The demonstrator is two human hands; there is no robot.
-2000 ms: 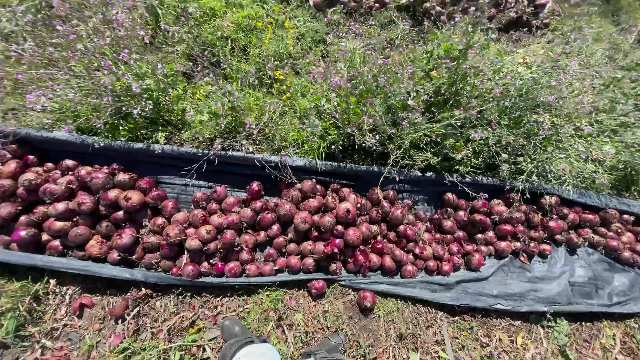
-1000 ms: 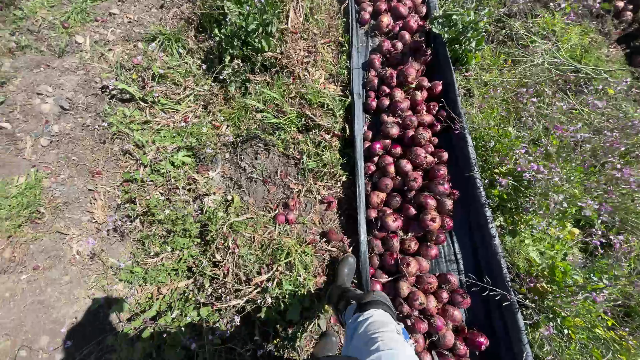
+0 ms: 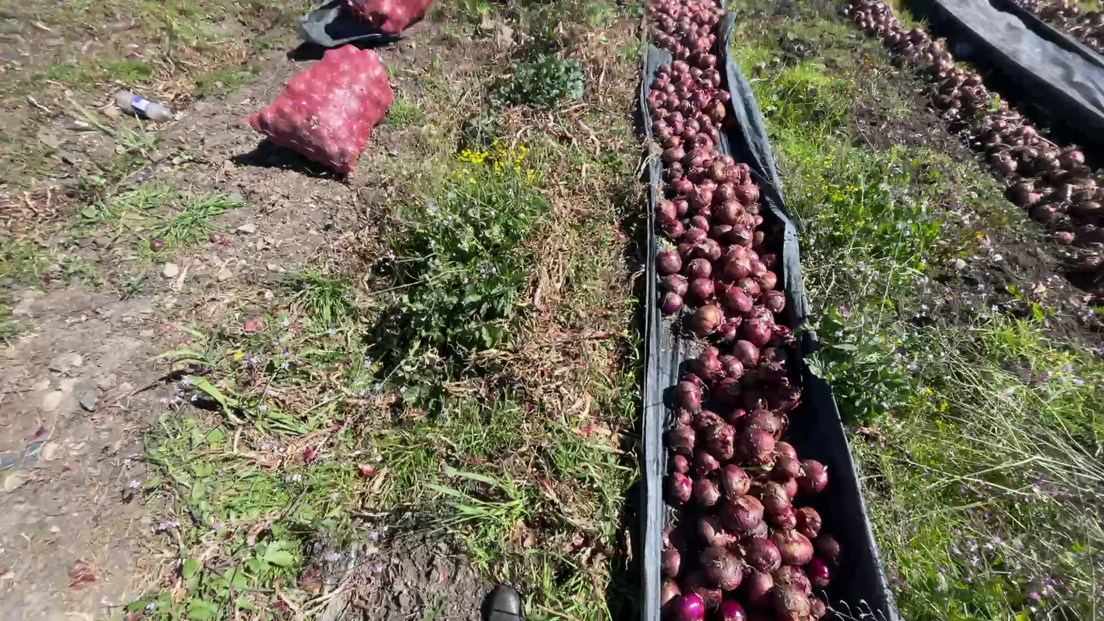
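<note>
Neither my left hand nor my right hand shows in the head view. A long row of red onions point(image 3: 729, 328) lies on a strip of dark sheeting point(image 3: 655, 379) whose edges are turned up, running from the bottom right of centre to the top. The onions are heaped close together, many with dry outer skins and soil on them. At the upper left, a full red mesh sack point(image 3: 332, 108) rests on the ground. The toe of a dark boot point(image 3: 503, 602) shows at the bottom edge, left of the sheeting.
Another red sack point(image 3: 388, 13) lies on dark material at the top left, and a plastic bottle point(image 3: 143, 106) is on the soil. A leafy weed clump point(image 3: 457, 276) grows left of the sheeting. A second onion row point(image 3: 992, 129) runs beside more dark sheeting point(image 3: 1035, 52) at the upper right.
The view has turned and now looks farther along the onion row. Red sacks and a bottle have come into view, and only a boot toe remains visible.
</note>
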